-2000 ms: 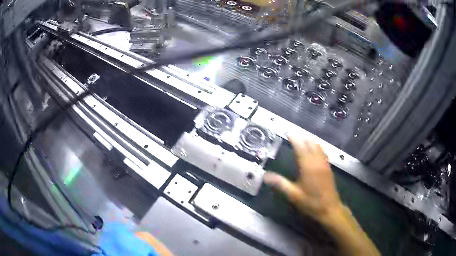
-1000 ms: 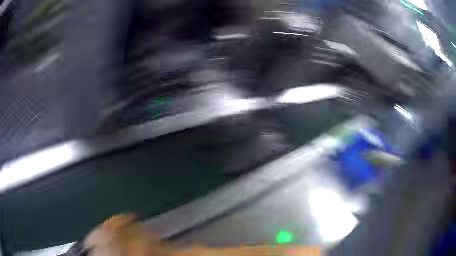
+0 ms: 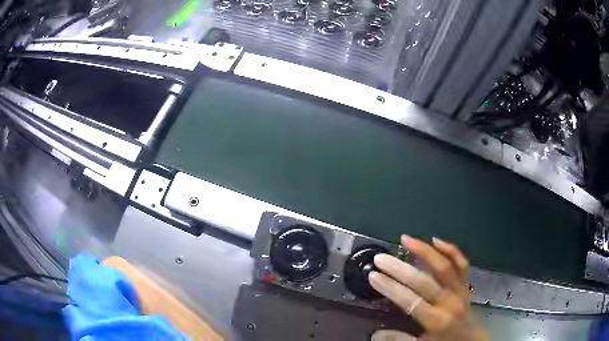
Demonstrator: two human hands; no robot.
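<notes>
A carrier fixture (image 3: pixel 337 241) lies tilted across the near silver ledge, beside the green belt. Its raised block holds two round glossy black units, a left one (image 3: pixel 298 252) and a right one (image 3: pixel 362 270). Its lower plate (image 3: pixel 280 318) is bare and runs off the bottom edge. My right hand (image 3: pixel 427 286) is over the right unit, fingers apart, with pale coverings on the two fingertips touching it. The hand partly hides this unit; the thumb is cut off at the bottom. My left forearm shows in a blue sleeve at lower left; the hand is out of the picture.
The green conveyor belt (image 3: pixel 300 150) runs behind the carrier, between silver rails (image 3: pixel 320 80). A black infeed section (image 3: pixel 100 93) joins it at left. A clear blister tray with round parts (image 3: pixel 329 26) and a grey upright (image 3: pixel 467 53) stand behind the belt.
Two seconds ago a carrier with clear-looking round parts stood on the conveyor, my right hand beside it. Now a carrier with black units lies on the near ledge under my hand. The view swung between.
</notes>
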